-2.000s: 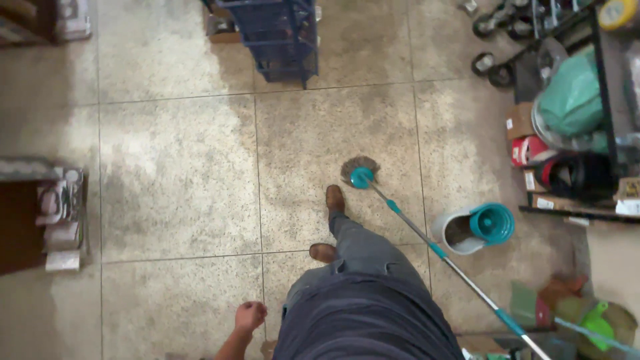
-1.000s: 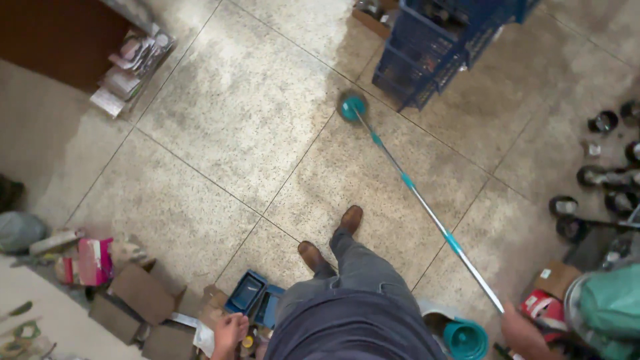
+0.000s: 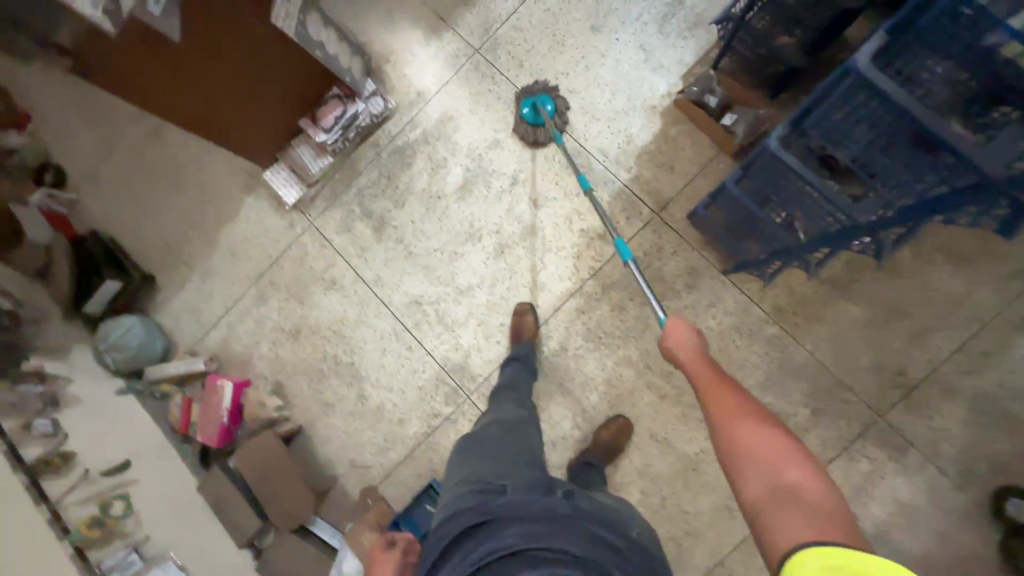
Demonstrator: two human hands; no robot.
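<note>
My right hand (image 3: 684,342) is closed around the end of the metal handle of a spin mop (image 3: 602,210), which has teal joints. The mop's grey string head (image 3: 541,114), with a teal disc on top, lies on the speckled tile floor (image 3: 432,264) ahead of my feet. My left hand (image 3: 392,554) is at the bottom edge beside my hip, close to a blue plastic container (image 3: 418,512); its fingers are partly cut off and blurred. Whether it holds anything is not clear.
Blue plastic crates (image 3: 832,176) stand at the upper right, near a small cardboard box (image 3: 724,116). A brown cabinet or table (image 3: 216,80) with packaged goods (image 3: 320,144) is at the upper left. Open cardboard boxes (image 3: 276,480) and a pink box (image 3: 220,410) line the lower left.
The view has turned and shifted a lot. My right hand, out of view two seconds ago, now shows fully on the mop handle. The mop head has moved away from beside the blue crates.
</note>
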